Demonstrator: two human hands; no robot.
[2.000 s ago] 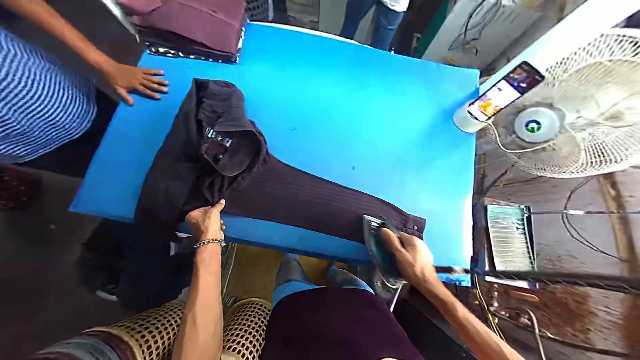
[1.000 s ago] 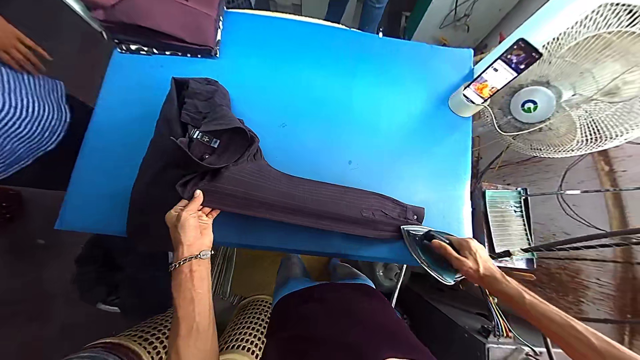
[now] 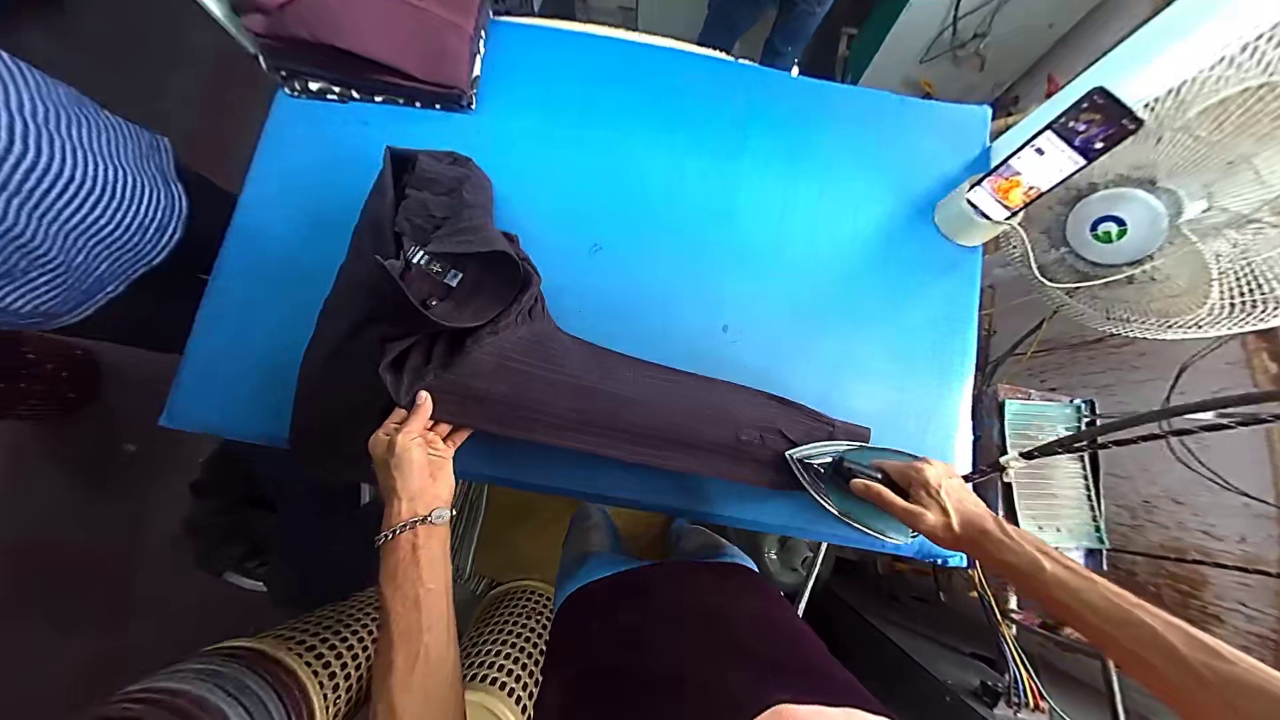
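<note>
A dark long-sleeved shirt (image 3: 620, 405) lies on the blue table cover (image 3: 720, 200), its collar toward the left and one sleeve stretched to the right. My left hand (image 3: 415, 455) pinches the shirt's near edge where the sleeve meets the body. In my right hand (image 3: 925, 495) is the handle of a clothes iron (image 3: 845, 495), whose pointed tip rests at the cuff, over the table's near right edge. The iron's soleplate is mostly hidden. Part of the shirt hangs over the near left edge.
Folded maroon garments (image 3: 365, 40) are stacked at the far left corner. A phone (image 3: 1055, 150) leans on a white round holder (image 3: 965, 212) beside a fan (image 3: 1115, 225). The iron's cable (image 3: 1130, 432) runs off right. Woven baskets (image 3: 510, 630) stand below; a person in striped cloth (image 3: 80, 200) is at left.
The iron in my right hand has moved right along the sleeve to the cuff end. The other person's hand, on the table at first, is out of view.
</note>
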